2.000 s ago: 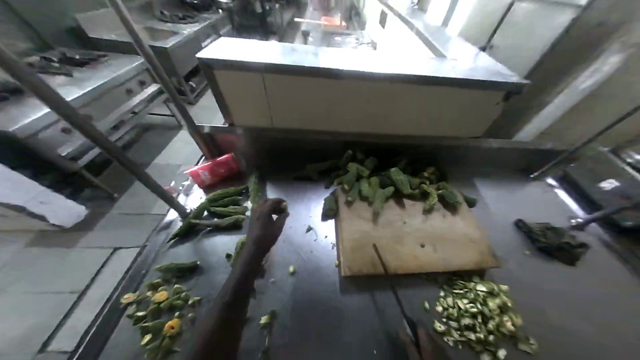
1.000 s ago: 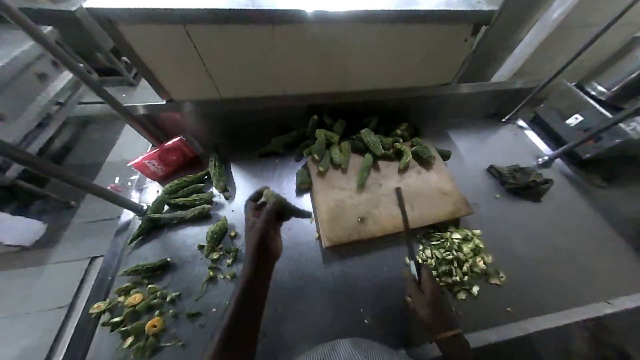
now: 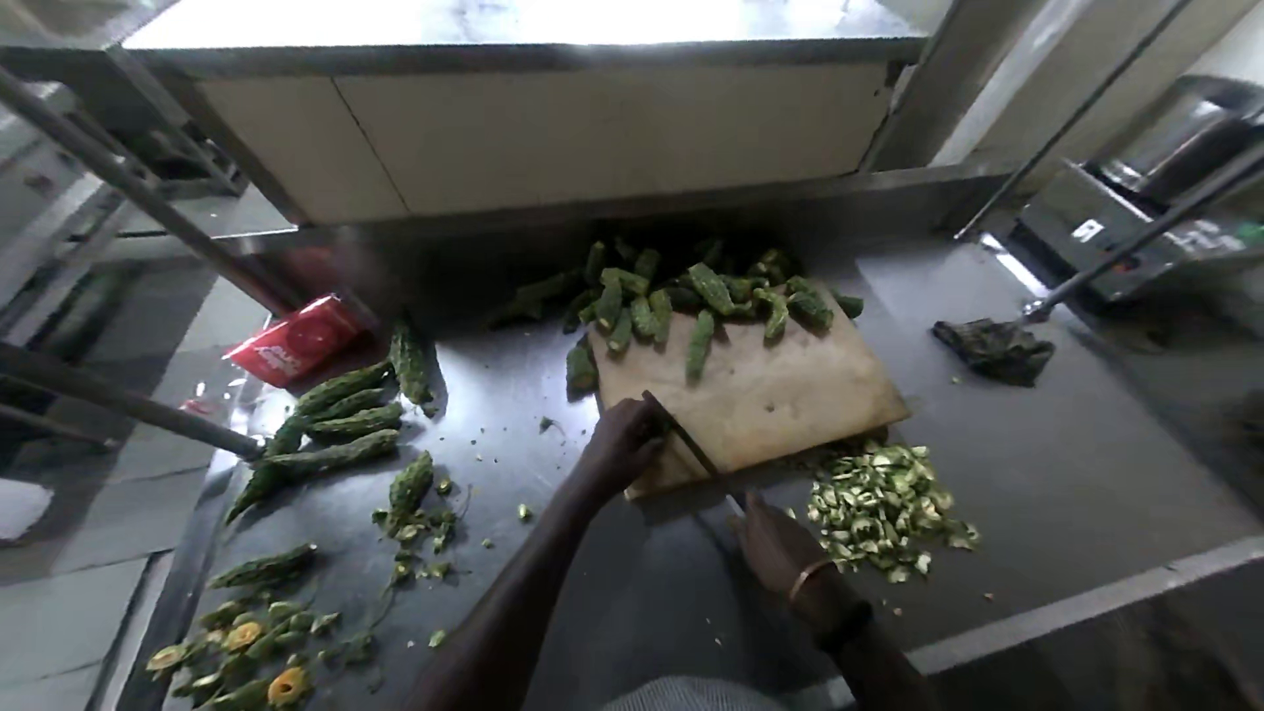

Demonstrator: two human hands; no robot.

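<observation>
My right hand grips a knife, its dark blade slanting across the front left of a wooden cutting board. At the board's left edge, my left hand is curled by the knife tip; the bitter gourd it held a second ago is hidden from view there. Trimmed bitter gourds are heaped on the back of the board and behind it. Chopped pieces lie in a pile at the board's front right corner. Whole bitter gourds rest at the left of the metal table.
A red plastic packet lies by the table's left post. Cut-off ends and yellow-centred pieces sit at the front left. A crumpled dark cloth or bag lies to the right. Metal posts rise at both sides.
My left hand has moved right, from over the bare table to the board's left edge. The knife has swung to a leftward slant, its tip now beside my left hand.
</observation>
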